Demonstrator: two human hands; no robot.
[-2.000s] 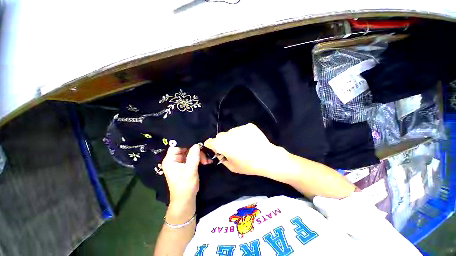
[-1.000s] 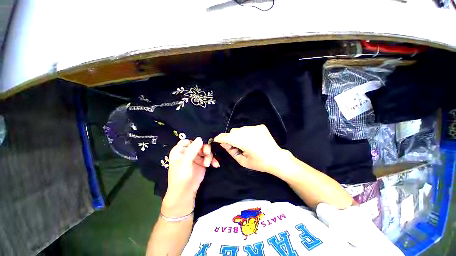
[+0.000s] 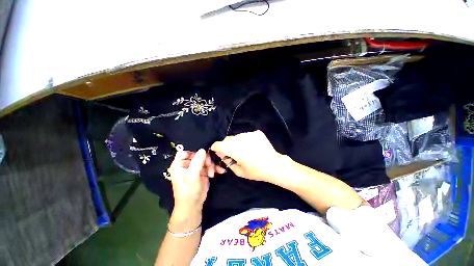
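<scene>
A black garment (image 3: 306,124) with pale embroidery (image 3: 198,106) covers my lap below the table edge. My left hand (image 3: 188,174) pinches the garment's edge between thumb and fingers. A small pale button (image 3: 180,147) shows just beyond its fingertips. My right hand (image 3: 249,156) meets the left fingertips, its thumb and forefinger closed at the cloth edge. A slim metallic tool (image 3: 230,162), perhaps snips, shows within the right hand. No needle can be made out. A fine thread arcs over the cloth above the right hand.
The white table (image 3: 156,36) curves across the top, bearing a dark strip with a curled cord (image 3: 254,7). Bagged garments (image 3: 361,98) lie at the right, with a blue crate (image 3: 460,208) at the lower right. A grey cloth panel (image 3: 41,182) with a blue edge hangs at the left.
Both hands stay together at the cloth edge, with small finger movements. The right fingertips have closed in near the left ones. The view has shifted slightly with the head.
</scene>
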